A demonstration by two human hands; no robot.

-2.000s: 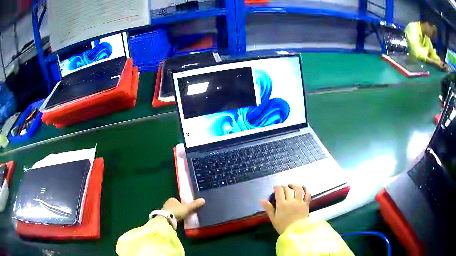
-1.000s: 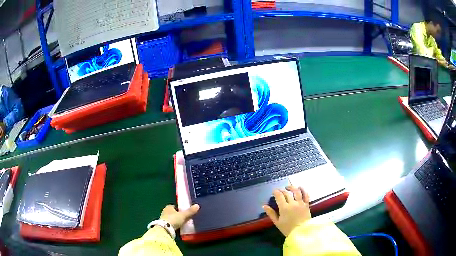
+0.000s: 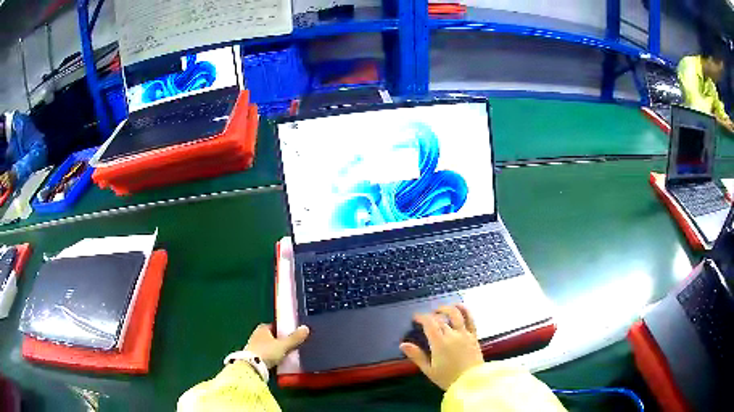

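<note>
An open dark grey laptop [image 3: 394, 282] lies on a red foam tray [image 3: 346, 376], with a white sheet showing at its left side. Its screen shows a blue swirl wallpaper on white. My left hand [image 3: 272, 346] is at the laptop's front left corner, thumb on the corner; its other fingers are partly hidden, so its grip is unclear. My right hand [image 3: 447, 346] lies over the touchpad area, fingers spread and bent. A dark patch shows under its fingers; I cannot tell whether it is shadow or an object.
A closed laptop [image 3: 80, 298] lies on a red tray at left. Another open laptop [image 3: 173, 125] stands on stacked red trays behind. More open laptops [image 3: 696, 189] are at right. A blue cable [image 3: 604, 393] is at the bottom right. People [image 3: 700, 84] are at the far right and far left.
The black window has gone from the laptop screen. My right hand has moved slightly left over the touchpad area. The view has shifted; my left hand stays at the corner.
</note>
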